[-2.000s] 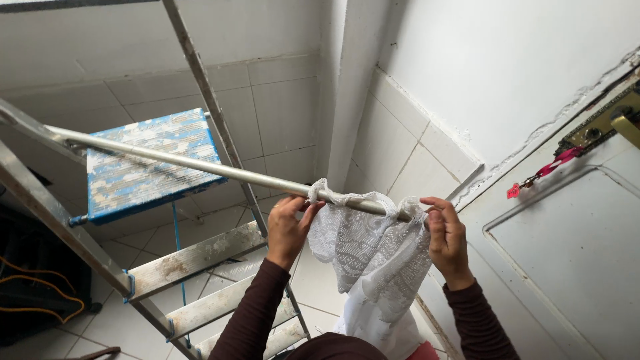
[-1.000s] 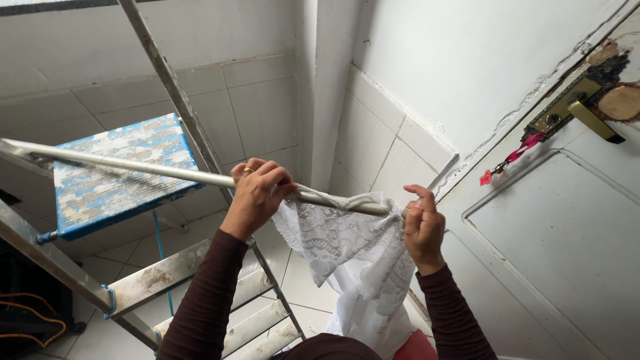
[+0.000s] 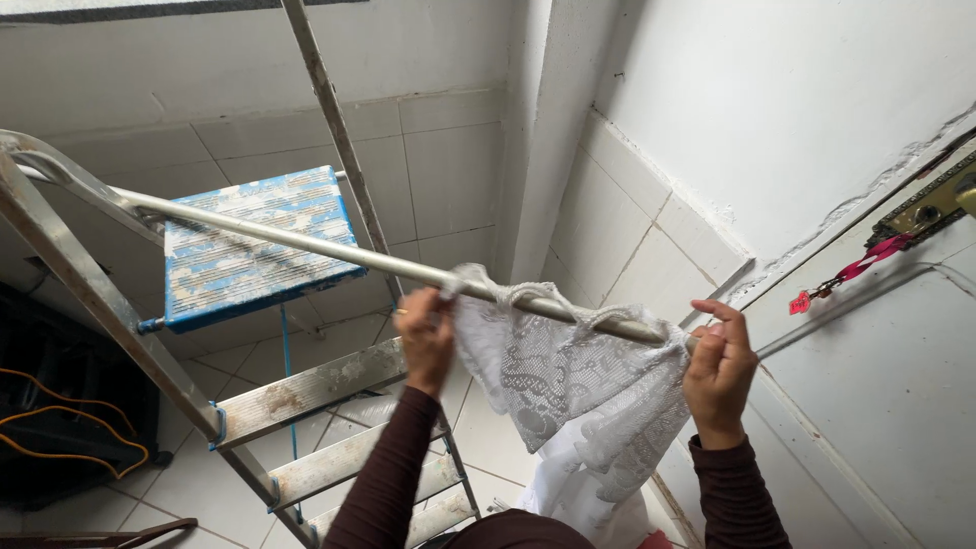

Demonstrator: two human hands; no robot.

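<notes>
A pale metal curtain rod (image 3: pixel 343 254) slants from the stepladder's top at the left down to the right. White lace curtain (image 3: pixel 560 370) is gathered on its right part and hangs below in folds. My left hand (image 3: pixel 427 335), slightly blurred, pinches the curtain's left edge just under the rod. Around the rod's right end closes my right hand (image 3: pixel 717 366), with the thumb against it and the index finger raised, beside the bunched lace.
An aluminium stepladder (image 3: pixel 313 393) with a paint-worn blue platform (image 3: pixel 259 244) stands at the left. Behind it is a black object (image 3: pixel 61 427) with an orange cord. A door (image 3: pixel 877 381) with a brass lock plate (image 3: pixel 926 210) and pink strap (image 3: pixel 877 255) is at the right.
My left hand has moved from on top of the rod, where it was a second ago, to the curtain's edge below it. My right hand remains at the rod's right end.
</notes>
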